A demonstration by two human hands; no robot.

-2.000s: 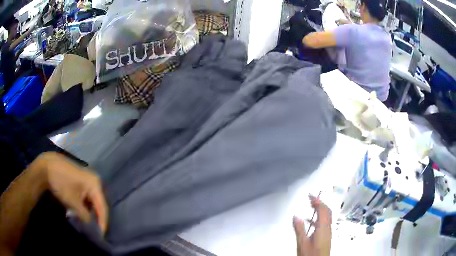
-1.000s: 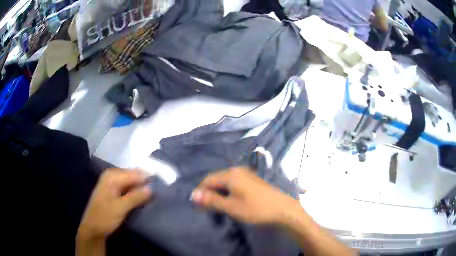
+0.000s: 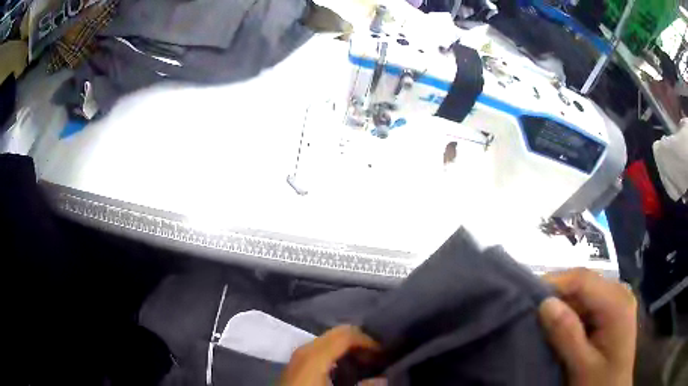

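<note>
A dark grey garment piece [image 3: 453, 301] is held up at the near edge of the sewing table, over my lap. My right hand [image 3: 592, 324] pinches its right edge between thumb and fingers. My left hand [image 3: 332, 358] grips its lower left part; the picture's bottom edge cuts this hand off. More grey cloth with a white rounded patch [image 3: 264, 335] and a thin white strip lies on my lap to the left.
The white lockstitch machine head [image 3: 430, 83] with its control panel [image 3: 564, 143] stands beyond my hands. A ruler strip [image 3: 226, 240] runs along the table's near edge. A grey garment pile [image 3: 196, 45] lies at far left. Dark clutter [image 3: 569, 228] sits at the bed's right end.
The view has turned right and down. The grey piece has come off the table to my lap and is raised in both hands. My right hand has moved to its right edge.
</note>
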